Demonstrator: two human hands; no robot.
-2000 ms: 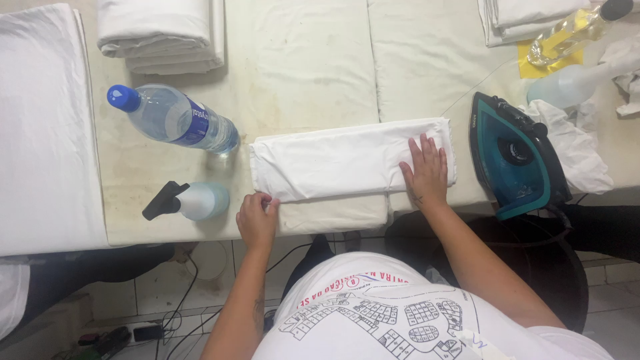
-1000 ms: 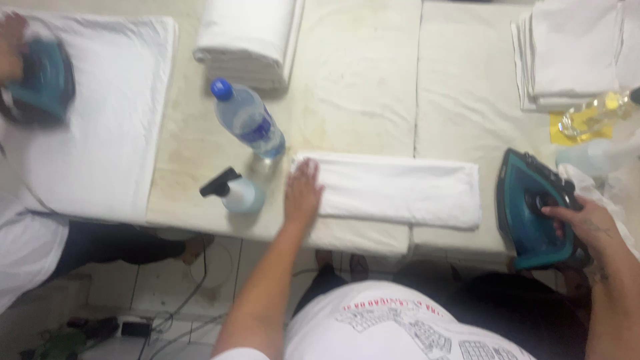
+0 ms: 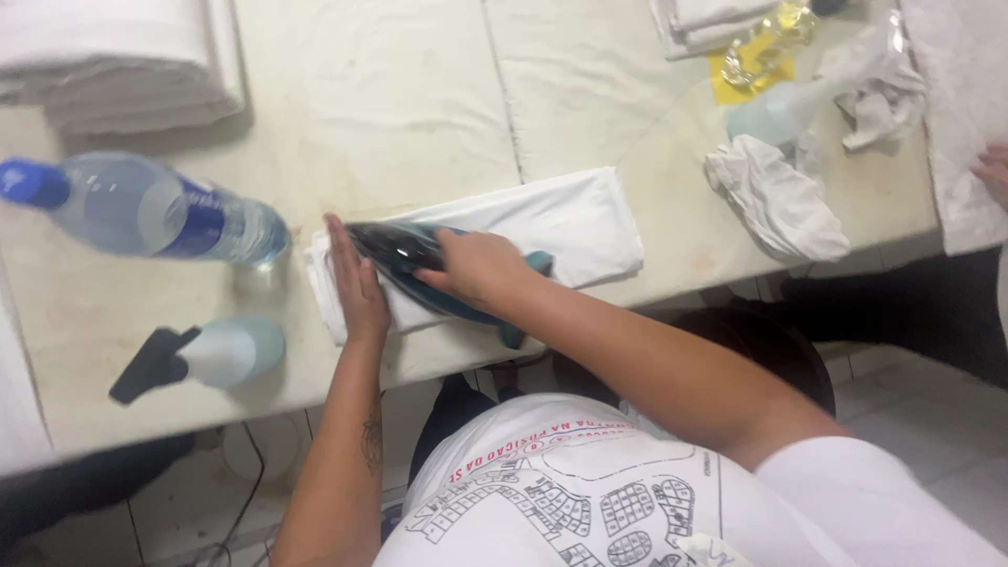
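My right hand [image 3: 480, 268] grips the handle of a teal and black clothes iron [image 3: 449, 303], which rests on a folded white cloth [image 3: 579, 220]. The cloth lies near the front edge of the covered table, and the iron's tip points left. Beside that tip, my left hand [image 3: 356, 283] lies on the cloth's left end with its fingers extended and nearly together; it grips nothing. To the left are a clear plastic bottle with a blue cap [image 3: 118, 206] and a spray bottle with a black trigger head [image 3: 236, 352].
A stack of folded white cloths [image 3: 118, 71] is at the back left, another [image 3: 709, 24] at the back right. Crumpled white cloth [image 3: 780, 197], a second spray bottle [image 3: 768, 114] and a bottle of yellow liquid [image 3: 768, 43] lie right. Another person's hand [image 3: 992, 173] touches white fabric there.
The iron, gripped at the right a second ago, is now on the folded cloth. Two seconds ago my right hand lay on the cloth, with the iron standing apart. The view has shifted closer.
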